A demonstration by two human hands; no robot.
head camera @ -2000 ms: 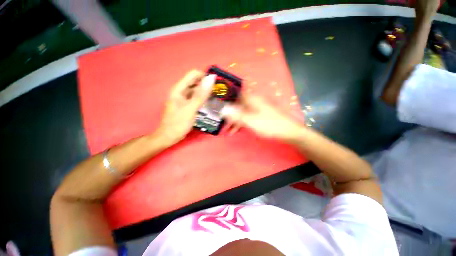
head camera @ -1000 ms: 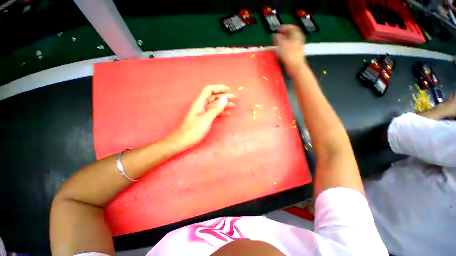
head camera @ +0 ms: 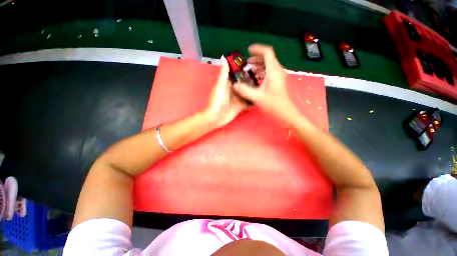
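A half-assembled phone unit (head camera: pixel 237 61), black with a red end and a yellow disc, is held above the far part of the red mat (head camera: pixel 225 165). My left hand (head camera: pixel 224 97) holds it from the left and below. My right hand (head camera: pixel 268 82) is at its right side, blurred, with fingers over the unit's lower part. Whether the right fingers grip the unit or a small piece cannot be seen.
Two more units (head camera: pixel 311 46) lie on the green conveyor (head camera: pixel 280 45). A red parts tray (head camera: pixel 413 65) stands far right. Stacked units (head camera: pixel 424 128) lie on the dark bench near a neighbour's sleeve (head camera: pixel 443 200). A blue basket (head camera: pixel 30 227) and pink fan (head camera: pixel 9 197) are lower left.
My right hand has come back from the conveyor to my left hand. A unit is now in my left hand, which was empty one second ago. The view has turned right.
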